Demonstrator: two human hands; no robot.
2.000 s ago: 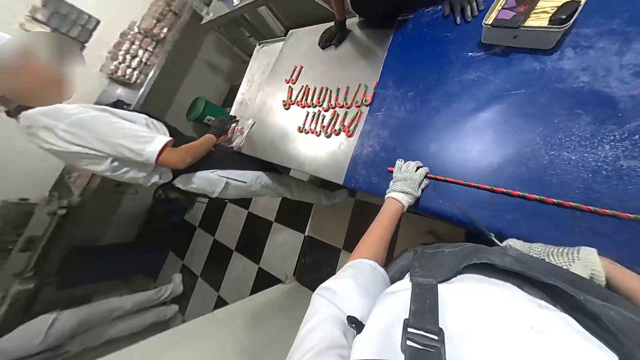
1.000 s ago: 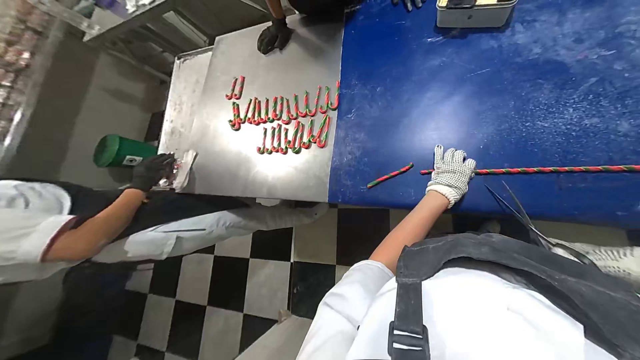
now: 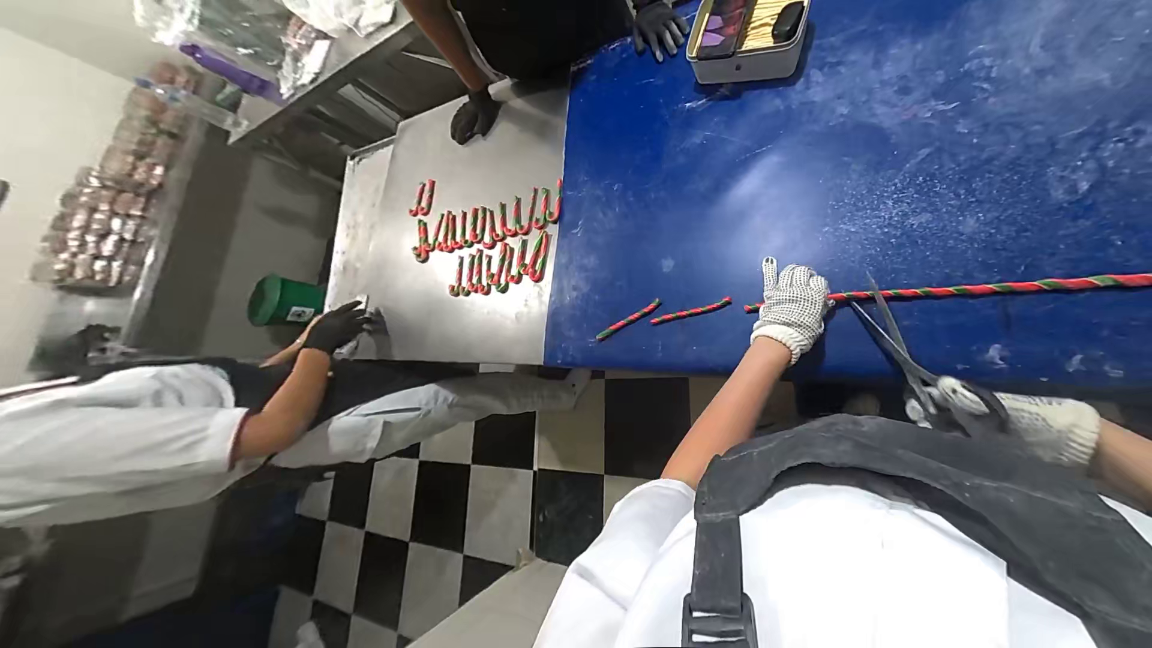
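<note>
My left hand [image 3: 794, 306], in a white dotted knit glove, lies on the blue tabletop [image 3: 684, 207] and holds the left end of a long red-and-green twisted candy rope [image 3: 1008, 288]. In my right hand [image 3: 1008, 418], gloved alike, are metal scissors [image 3: 900, 351], their blades parted around the rope just right of my left hand. Two short cut pieces, one nearer [image 3: 691, 312] and one farther left [image 3: 628, 319], rest on the blue surface. Several hooked candy canes [image 3: 486, 225] lie in rows on the steel surface [image 3: 450, 324].
A co-worker at left has a black-gloved hand [image 3: 337, 326] by the steel edge, near a green container [image 3: 286, 301]. Another person's black-gloved hands, one on the steel [image 3: 474, 117] and one on the blue top [image 3: 660, 29], are at the far side. A metal tin [image 3: 751, 67] stands nearby.
One more short cut piece lies on the blue surface than a second ago; two seconds ago none lay there. The scissors have come up to the rope beside my left hand.
</note>
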